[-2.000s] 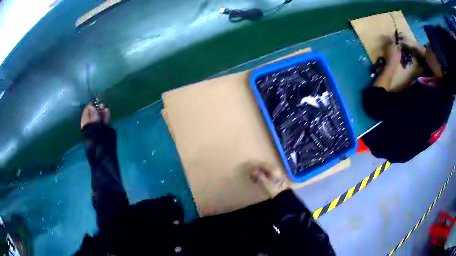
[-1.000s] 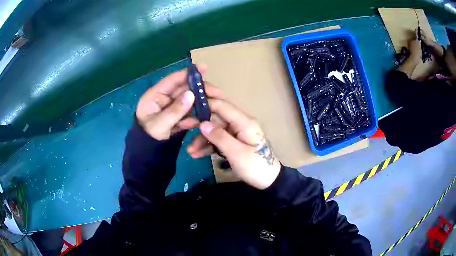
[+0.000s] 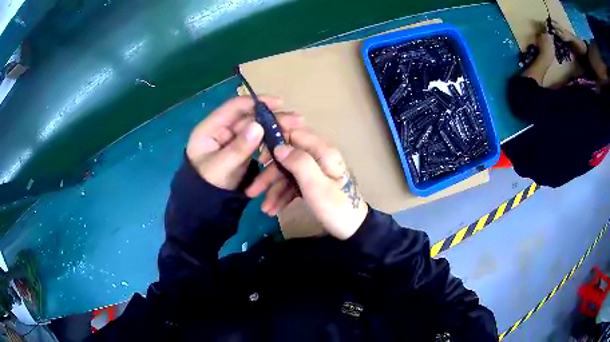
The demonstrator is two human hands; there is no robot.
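Note:
A black oblong controller housing (image 3: pixel 269 127) with small pale button marks is held tilted between my two hands, above the left edge of the cardboard sheet. A thin black cord (image 3: pixel 247 81) runs up and left from its top end. My left hand (image 3: pixel 226 141) pinches the upper part between thumb and fingers. My right hand (image 3: pixel 313 172) grips the lower end, with the thumb on its face. The fingers hide the lower end and part of the cord.
The tan cardboard sheet (image 3: pixel 321 87) lies on the green bench (image 3: pixel 100 194). A blue tray (image 3: pixel 372 87) full of black housings stands on its right part. At the upper right another person (image 3: pixel 545 127) handles dark parts over another cardboard sheet. Yellow-black tape (image 3: pixel 488 219) marks the floor.
Since the first frame, my left hand has come from the far left and my right hand from the cardboard to meet at the housing. Since the second, the housing has tilted slightly more.

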